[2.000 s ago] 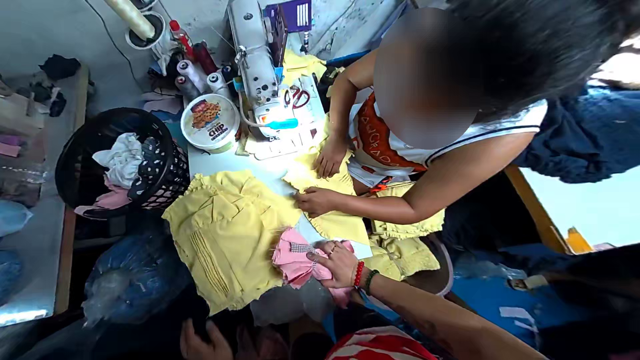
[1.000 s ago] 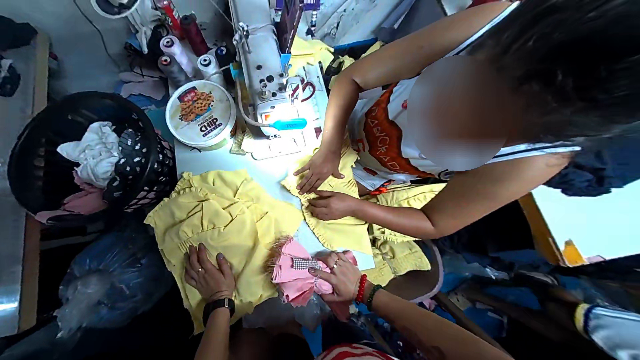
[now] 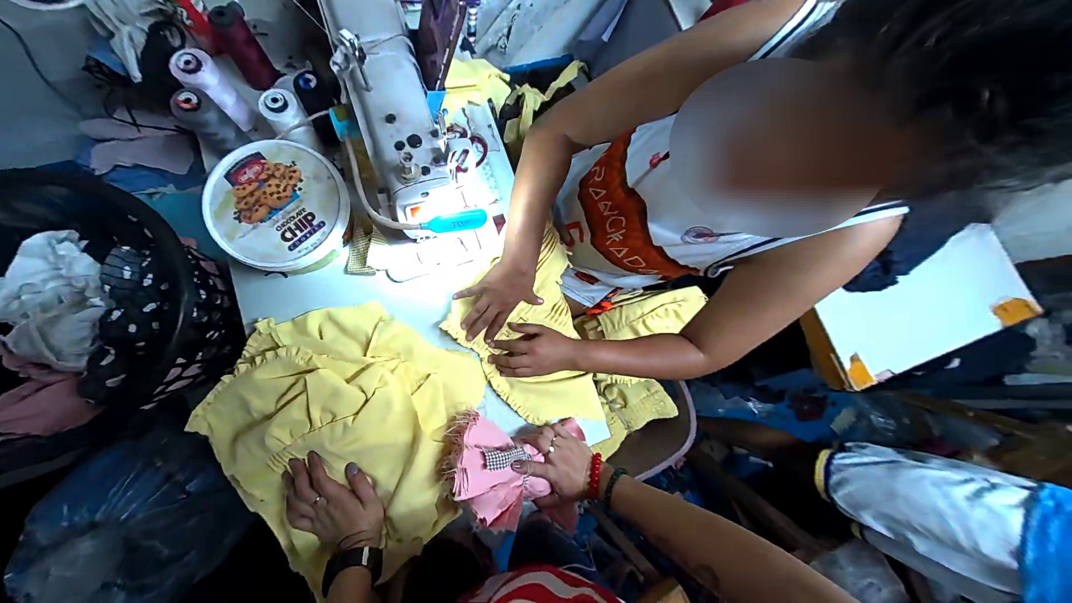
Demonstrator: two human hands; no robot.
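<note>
My left hand (image 3: 333, 501), with a dark wrist strap, lies flat with spread fingers on a gathered yellow fabric piece (image 3: 360, 377). My right hand (image 3: 559, 461), wearing a ring and red beads, grips a bundle of pink fabric (image 3: 487, 469) with a small checked piece on it. The bundle touches the yellow fabric's right edge. Another yellow piece with ruffled edges (image 3: 544, 394) lies beyond, under both hands of a person (image 3: 536, 347) across the table. More yellow fabric (image 3: 641, 402) hangs at the table's right edge.
A sewing machine (image 3: 394, 109) with its lamp lit stands at the back. Left of it are a round cookie tub (image 3: 276, 205) and several thread cones (image 3: 209, 84). A black basket of cloth (image 3: 188, 310) is at far left, above a plastic bag (image 3: 117, 511). Scissors (image 3: 469, 146) lie near the machine.
My left hand has come from below the table edge onto the yellow fabric. My right hand still holds the pink bundle. The other person's hands remain on their yellow piece. The view has moved closer.
</note>
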